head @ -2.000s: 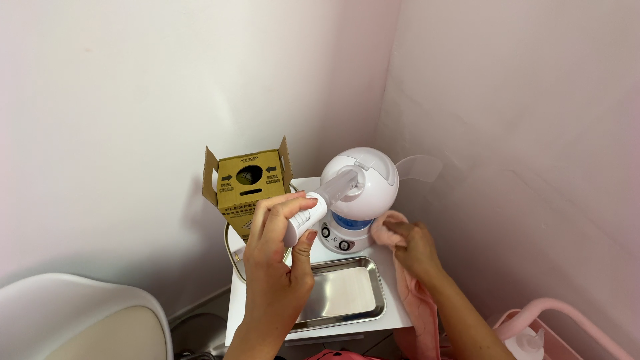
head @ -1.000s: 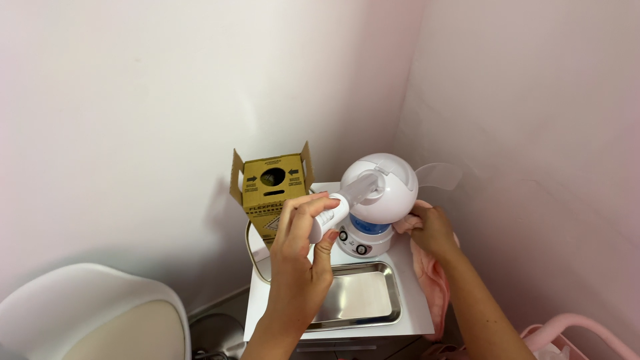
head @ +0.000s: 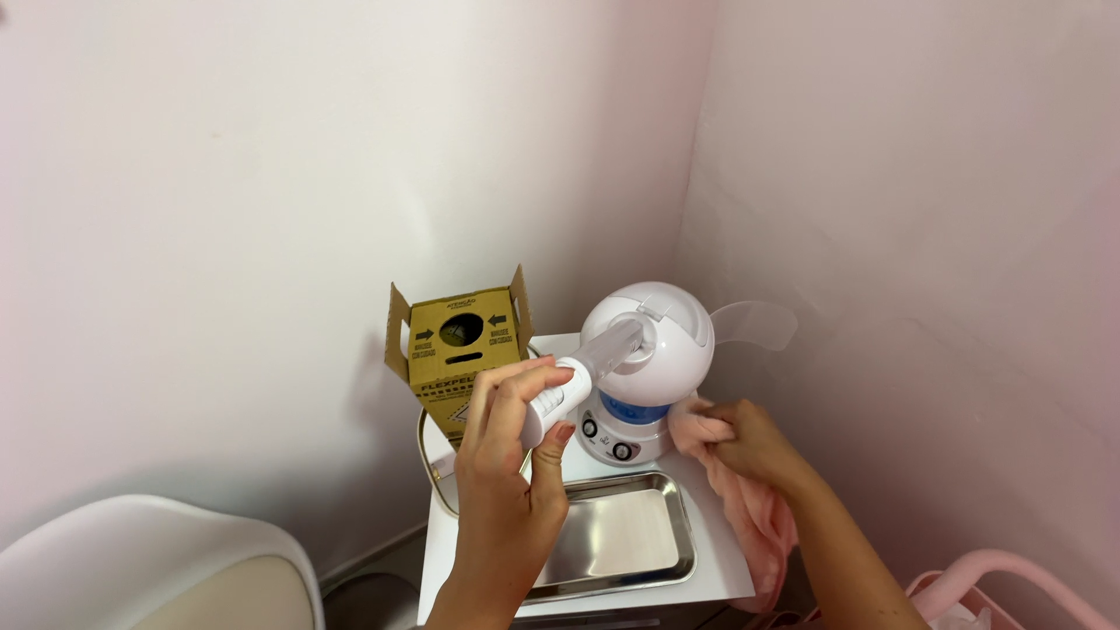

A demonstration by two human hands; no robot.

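A white facial steamer [head: 652,359] with a round head, blue band and two front knobs stands on a small white table [head: 717,560]. From its head a clear tube reaches toward me, ending in a white nozzle [head: 558,398]. My left hand [head: 516,455] grips that nozzle between thumb and fingers. My right hand [head: 744,437] holds a pink cloth [head: 752,525] against the right side of the steamer's base; the rest of the cloth hangs over the table's right edge. A steel tray [head: 687,534] lies in front of the steamer, partly behind my left hand.
An open yellow cardboard sharps box [head: 433,361] stands left of the steamer. A cord [head: 429,464] loops beside it. At lower left is a white chair [head: 175,525]. A pink basket's handle [head: 1006,564] rises at lower right. Walls meet in a corner behind the table.
My right hand has moved the cloth along the right side of the steamer's base. My left hand has stayed on the nozzle throughout. The view has shifted somewhat.
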